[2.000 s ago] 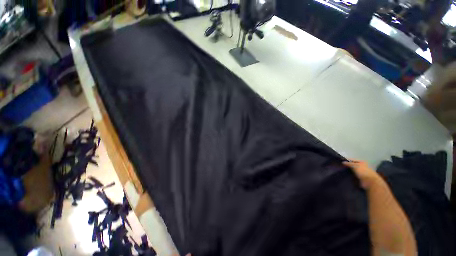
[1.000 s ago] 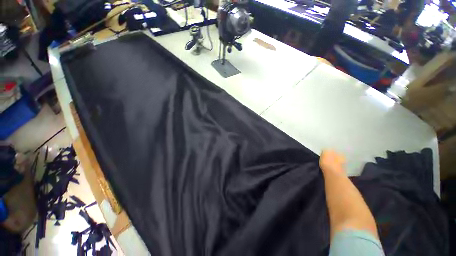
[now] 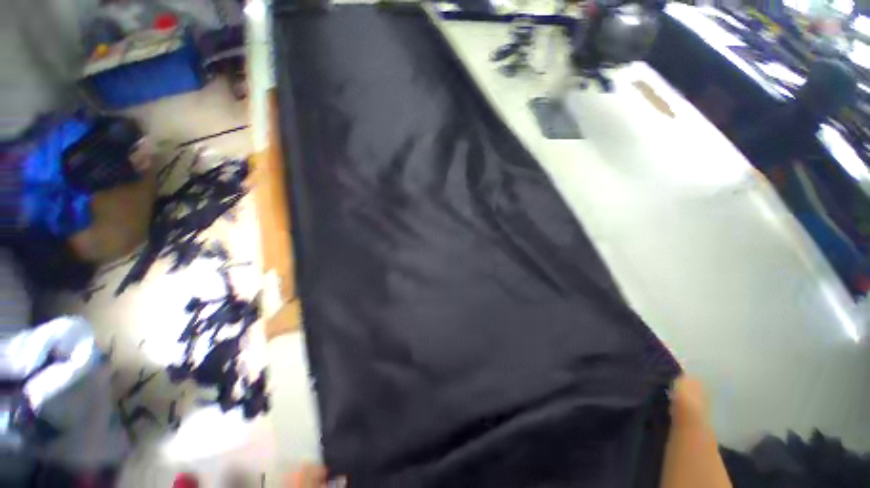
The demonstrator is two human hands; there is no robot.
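Observation:
Black fabric [image 3: 429,248] lies in a long strip over the white table, fairly flat at the far end, with soft creases in the middle and a fold near me. My right hand [image 3: 685,391] holds the fabric's right edge at the lower right; its fingers are mostly hidden by the cloth and blur. My left hand [image 3: 310,477] is at the bottom edge of the picture, cut off, at the fabric's left near edge; its grip cannot be made out.
The white table [image 3: 687,229] extends to the right. A cutting machine [image 3: 615,38] stands at the far side on a grey base plate [image 3: 555,118]. More black cloth [image 3: 801,462] lies at lower right. Black scraps [image 3: 219,334] and a blue bin [image 3: 148,74] are on the floor at left.
The view has turned, so the fabric runs more straight ahead. My right hand has come nearer with the fabric edge. The cloth lies smoother, and my left hand now shows at the bottom.

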